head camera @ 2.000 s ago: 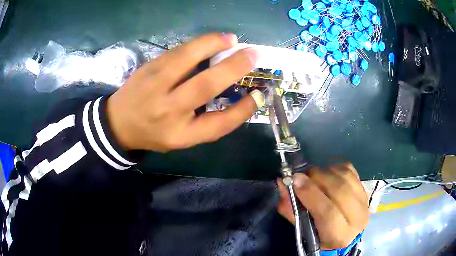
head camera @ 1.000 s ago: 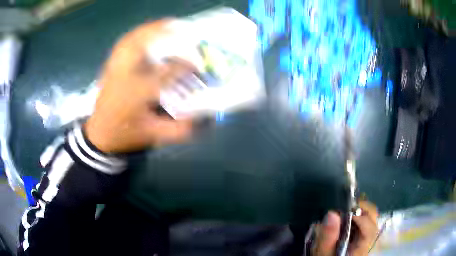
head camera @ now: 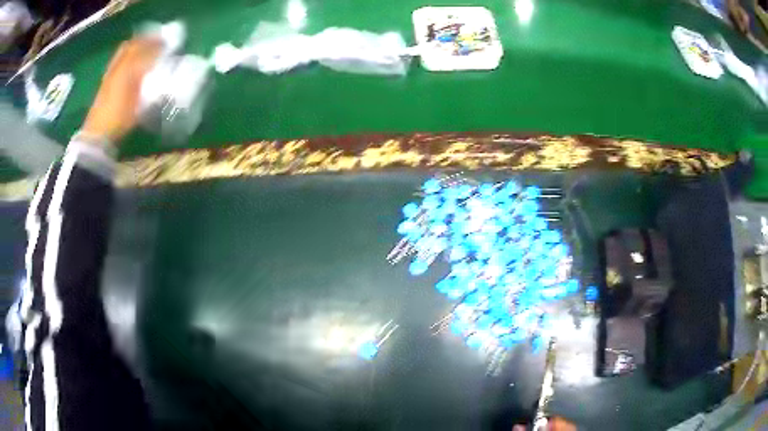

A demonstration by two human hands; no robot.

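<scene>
My left hand [head camera: 118, 88] is blurred at the upper left, over the bright green surface. It holds a blurred white thing [head camera: 174, 91] that looks like the socket housing; its inside cannot be made out. My right hand [head camera: 560, 425] is cut off by the bottom edge, with only fingertips showing around the soldering iron [head camera: 547, 379]. The iron points up, its tip end near the lower right of the pile of blue discs [head camera: 497, 261]. One blue disc [head camera: 369, 349] lies apart, left of the pile.
An open white housing [head camera: 457, 38] with a bagged cord [head camera: 320, 50] lies at the back. Other white units lie at the back right [head camera: 697, 52] and far left [head camera: 57, 97]. A worn yellowish edge strip [head camera: 379, 157] crosses the bench. Black equipment [head camera: 632, 286] stands right of the pile.
The view has shifted toward the back of the bench. My left hand has carried the housing away from the iron to the far upper left. My right hand is now mostly out of view.
</scene>
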